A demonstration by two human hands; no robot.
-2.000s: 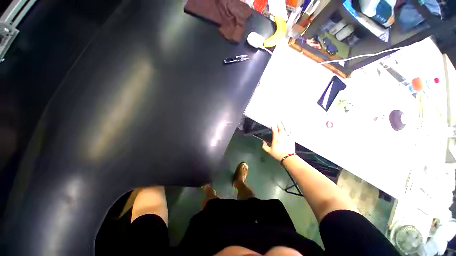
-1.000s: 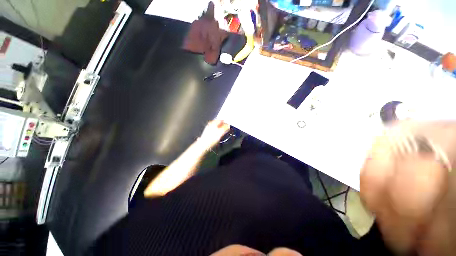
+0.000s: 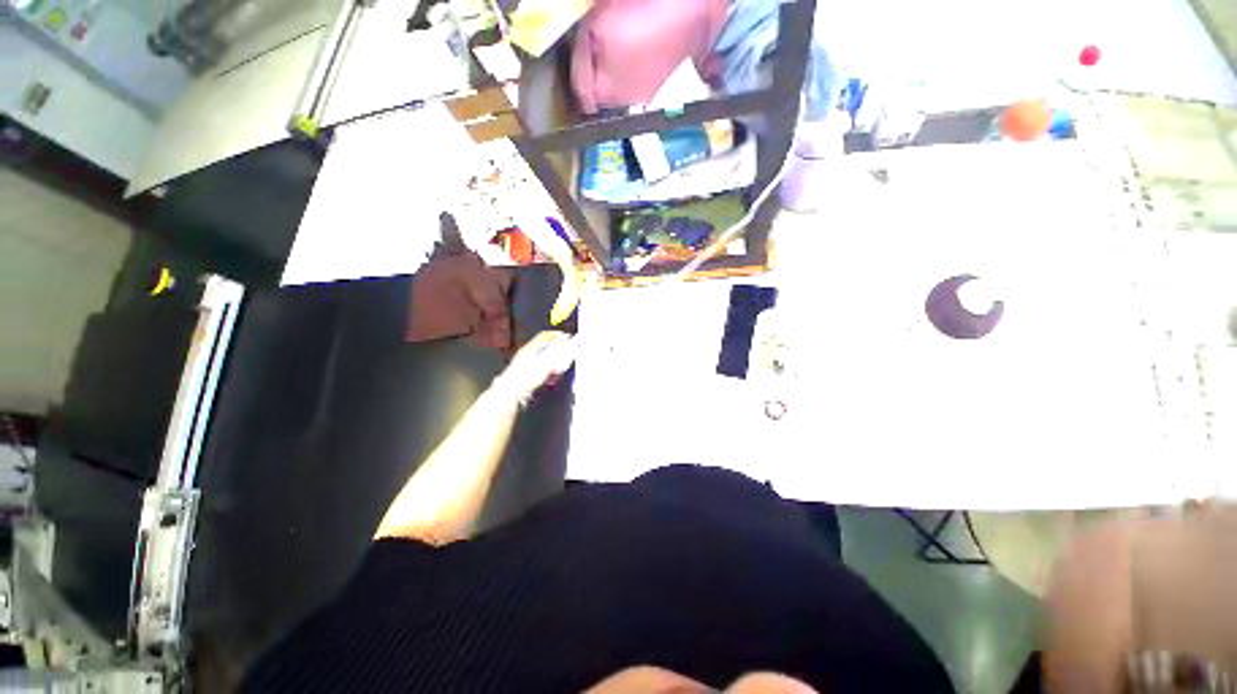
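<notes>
My left hand point(image 3: 543, 363) reaches onto the black tabletop point(image 3: 319, 447) at its border with the white table. It is small and overexposed; whether it holds anything cannot be told. Just beyond its fingertips lies a yellow curved tool point(image 3: 567, 292). A folded brown cloth point(image 3: 459, 301) lies left of that tool. The small white round item and the slim dark item seen earlier near here cannot be made out beside the hand. My right hand point(image 3: 1140, 597) is a large blur at the lower right, close to the camera and cut off by the edge.
A dark-framed organiser point(image 3: 651, 119) holds pink and blue contents at the back. On the white table point(image 3: 868, 420) lie a flat black item point(image 3: 745, 331), a dark round item with pale top point(image 3: 965, 308) and a small ring point(image 3: 775, 410). A metal rail point(image 3: 190, 407) runs along the left.
The view has turned and moved toward the organiser. My left hand has moved from the black table's near corner to beside the yellow tool. My right hand has left the white table's edge and blurs at lower right.
</notes>
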